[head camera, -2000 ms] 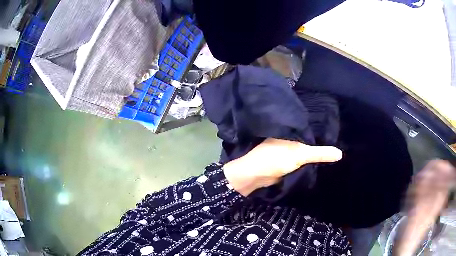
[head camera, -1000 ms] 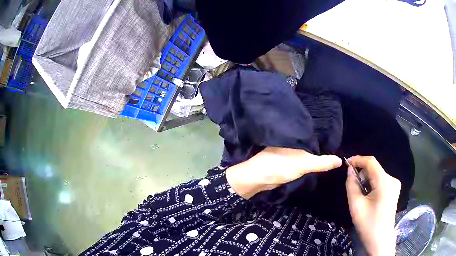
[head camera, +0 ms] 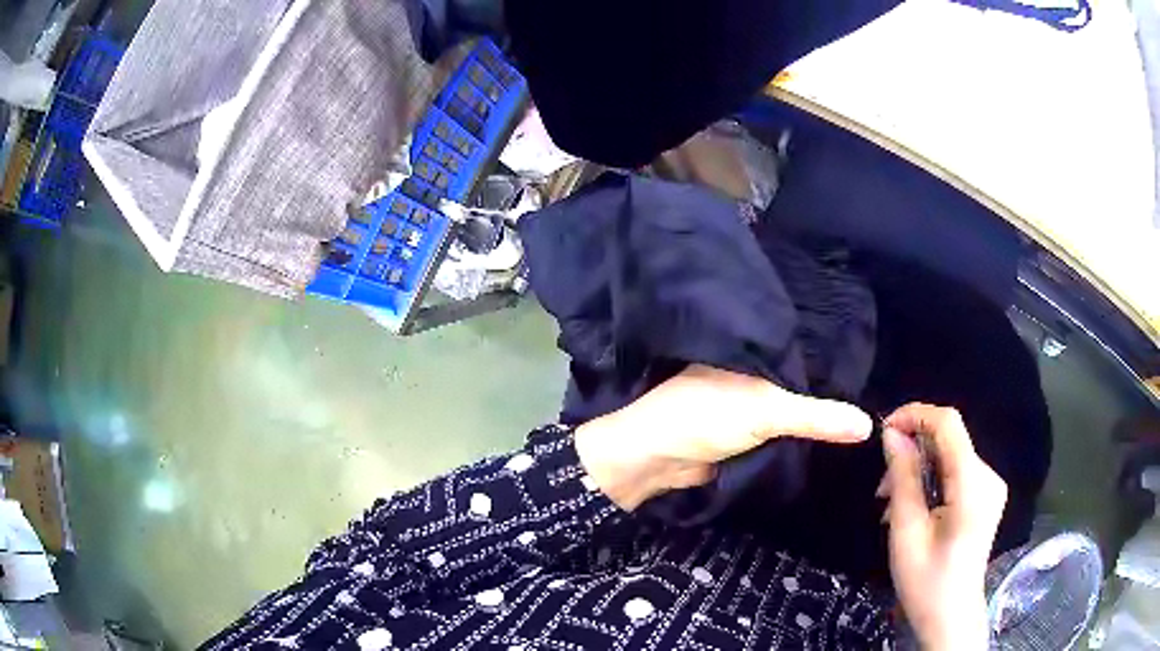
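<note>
A black and navy garment (head camera: 674, 280) lies over my lap, with a smooth, slightly shiny part and a gathered part. My left hand (head camera: 725, 426) grips its edge, thumb on top pointing right, fingers hidden beneath. My right hand (head camera: 941, 490) is just right of the left thumb tip, thumb and forefinger pinched together at the cloth. A tiny sliver, likely a needle (head camera: 882, 424), shows at the right fingertips. A small dark metal tool (head camera: 930, 473) lies in the right palm. Any thread is too fine to see.
A white table edge (head camera: 954, 155) curves across the upper right. A black garment pile (head camera: 662, 76) hangs at its left end. A grey fabric bin (head camera: 305, 140) and blue plastic crate (head camera: 382, 244) stand at upper left. A round wire-mesh object (head camera: 1049, 591) is at lower right.
My right hand was blurred at the far right, then came in to the left thumb tip. Since then it has shifted slightly, and the tool shows less. My left hand keeps its hold.
</note>
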